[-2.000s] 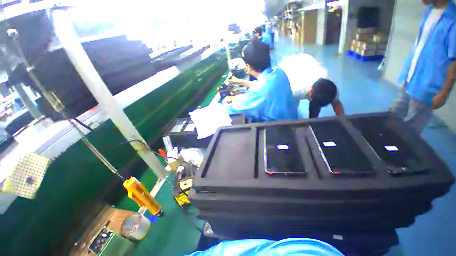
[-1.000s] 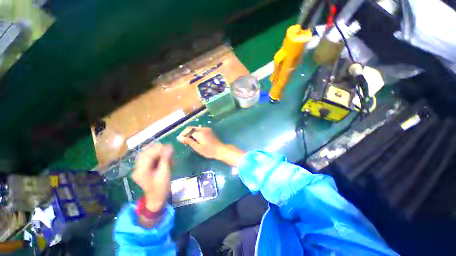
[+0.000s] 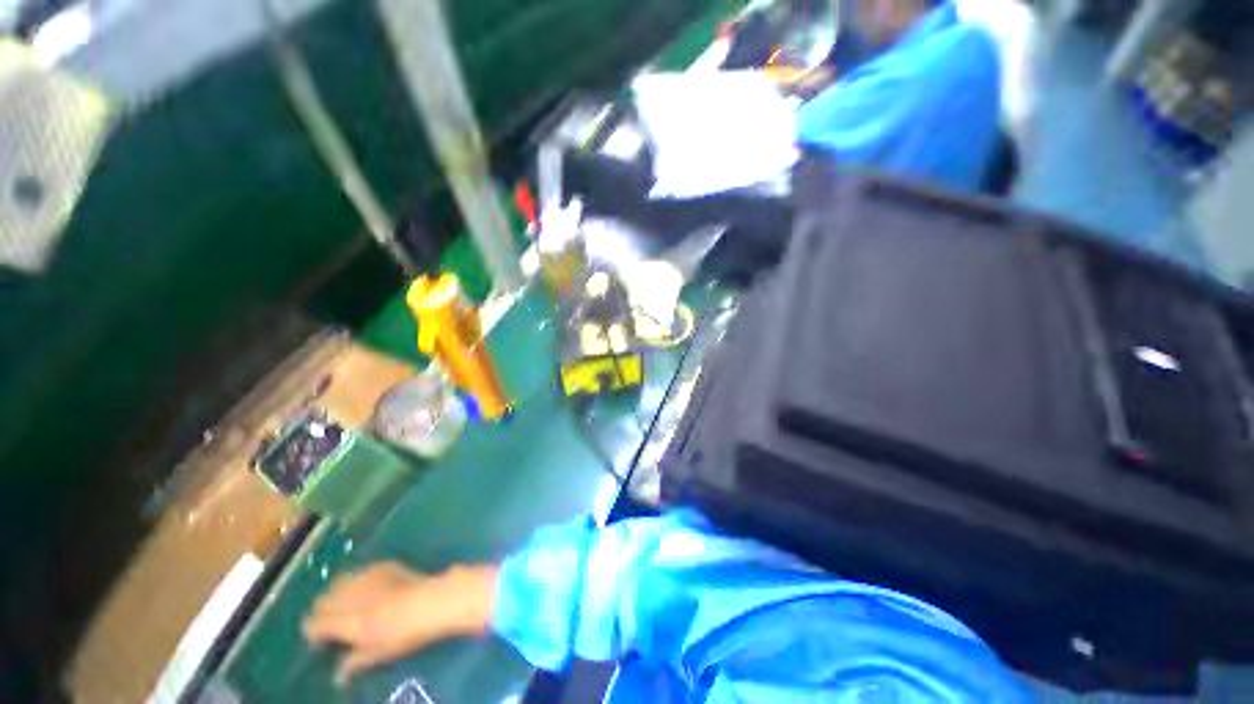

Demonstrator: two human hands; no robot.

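Note:
My right hand (image 3: 392, 615) is low at the left over the green mat, blurred, with its fingers apart and nothing visible in it. My left hand is out of the picture. A corner of the phone assembly (image 3: 410, 692) shows at the bottom edge, just below my right hand; the rest is cut off. The yellow-orange electric screwdriver (image 3: 461, 344) hangs tip down beyond my hand. The green parts box (image 3: 337, 468) holds small dark and silver pieces. The clear round tub (image 3: 418, 415) stands beside it.
Stacked black phone trays (image 3: 949, 344) fill the right side, with a dark phone (image 3: 1169, 371) in the top one. A black box with a yellow front (image 3: 601, 374) stands behind the mat. A brown board (image 3: 179, 564) lies left. A person in blue (image 3: 908, 103) sits beyond.
The view has swung right and up, bringing the trays in. My left hand has left the picture and the phone is mostly cut off. My right hand's fingers, pinched before, now look apart.

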